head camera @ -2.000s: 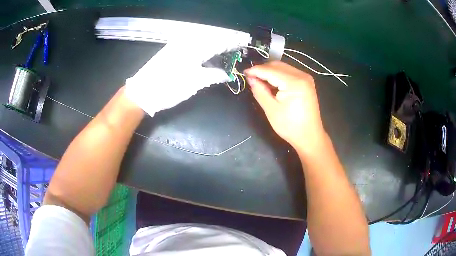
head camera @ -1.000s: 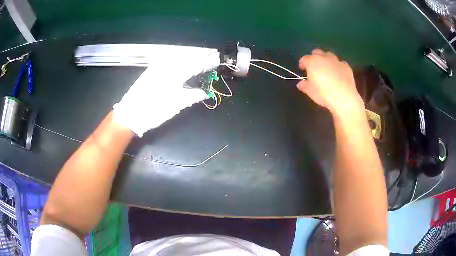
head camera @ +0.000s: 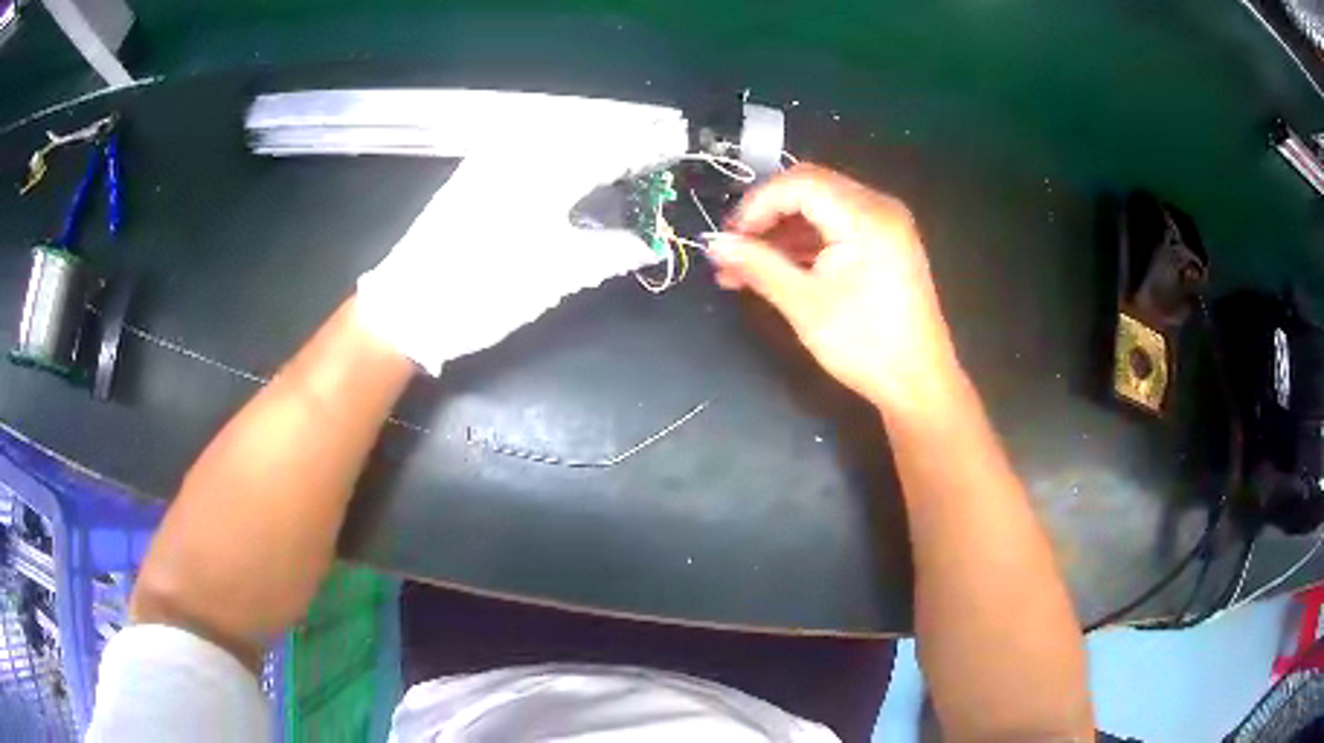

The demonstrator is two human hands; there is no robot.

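Observation:
My left hand (head camera: pixel 501 232), in a white glove, holds a small green circuit board (head camera: pixel 656 211) between thumb and fingers. My right hand (head camera: pixel 828 276) is bare, just right of the board, and pinches thin white lead wires (head camera: pixel 703 241) at its fingertips. A yellow wire and a white wire loop below the board. The long silvery metal assembly (head camera: pixel 392 122) lies behind my left hand, which covers part of it. Its silver motor end (head camera: pixel 761 137) is behind my right hand's fingers.
A solder spool (head camera: pixel 58 308) and blue-handled cutters (head camera: pixel 99 186) are at the left. Solder wire (head camera: pixel 545 460) crosses the dark bench. An iron stand (head camera: pixel 1166 261) with a yellow sponge (head camera: pixel 1143 363) is at the right. A blue-purple crate (head camera: pixel 87 537) and green crate (head camera: pixel 337 653) sit below the bench edge.
My right hand reached right along the white wires a second ago and is now back beside the board, with wires at its fingertips. My left hand still holds the board.

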